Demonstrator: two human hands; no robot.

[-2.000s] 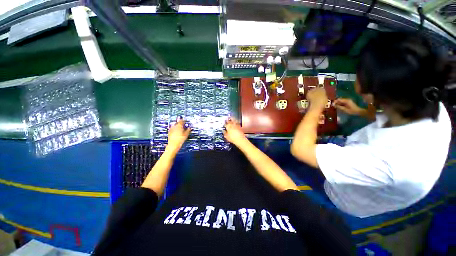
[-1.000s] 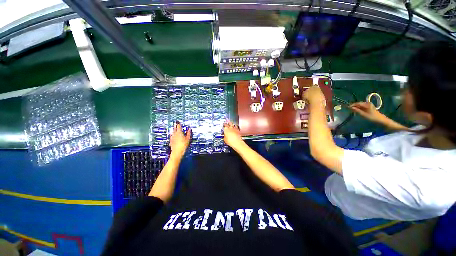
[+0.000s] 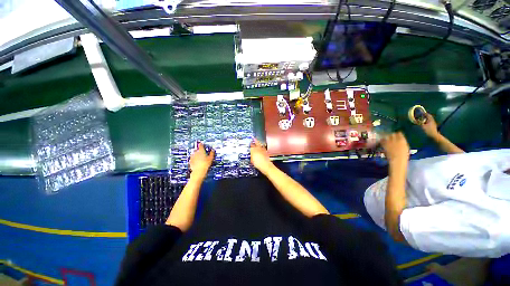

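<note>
A clear blister tray (image 3: 226,120) with rows of shiny pockets lies on the green bench in front of me, left of the red test board (image 3: 302,142). My left hand (image 3: 201,159) is at the tray's lower middle, with something small and dark at its fingertips that I cannot make out. My right hand (image 3: 259,155) is at the tray's right edge; its grip is too blurred to tell. The board carries a row of pale sockets (image 3: 309,122) with small white clamps behind them.
A second blister tray (image 3: 72,145) lies far left. A blue crate (image 3: 133,204) with dark rows is below the tray. A white bench tester (image 3: 277,56) and a monitor (image 3: 357,44) stand behind. At right, another person's hand touches a yellowish tape roll (image 3: 417,114).
The other person's arms have moved right, off the board's sockets, one hand now at the tape roll. My hands have stayed at nearly the same places on the tray. The view has shifted slightly.
</note>
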